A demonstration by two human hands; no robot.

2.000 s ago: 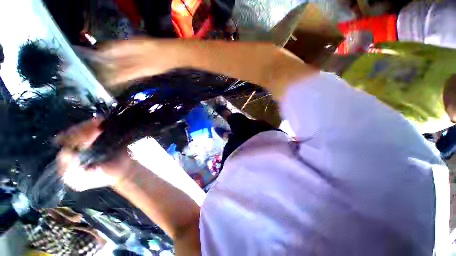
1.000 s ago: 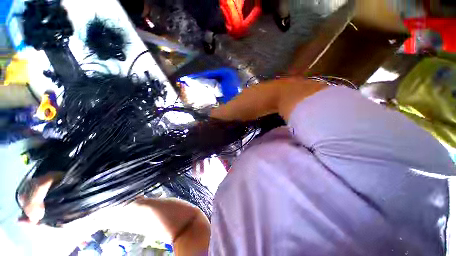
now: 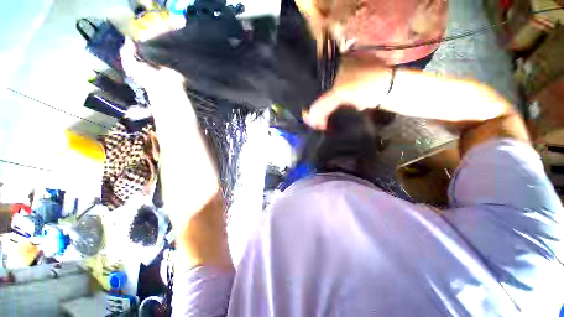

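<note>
A thick, blurred bundle of black cables (image 3: 247,71) spans between my two hands at the top of the view. My left hand (image 3: 139,59) is at its left end, overexposed and blurred, and appears closed round it. My right hand (image 3: 331,105) grips the strands at the right end, fingers curled. A dark tail of cables (image 3: 346,139) hangs below my right hand towards my body. More thin black strands (image 3: 213,133) lie between my forearms on the white bench (image 3: 250,148). The cable ends cannot be made out.
A checked brown-and-white cloth (image 3: 127,161) and a yellow container (image 3: 86,145) are at the left. A white container with black contents (image 3: 144,224) stands lower left among clutter. An open cardboard carton (image 3: 433,170) is beyond my right side. A reddish rounded shape (image 3: 396,25) is at the top.
The view has turned, bringing the checked cloth into sight. The cable bundle has moved to the top of the picture. My right hand, hidden before, now shows gripping cables.
</note>
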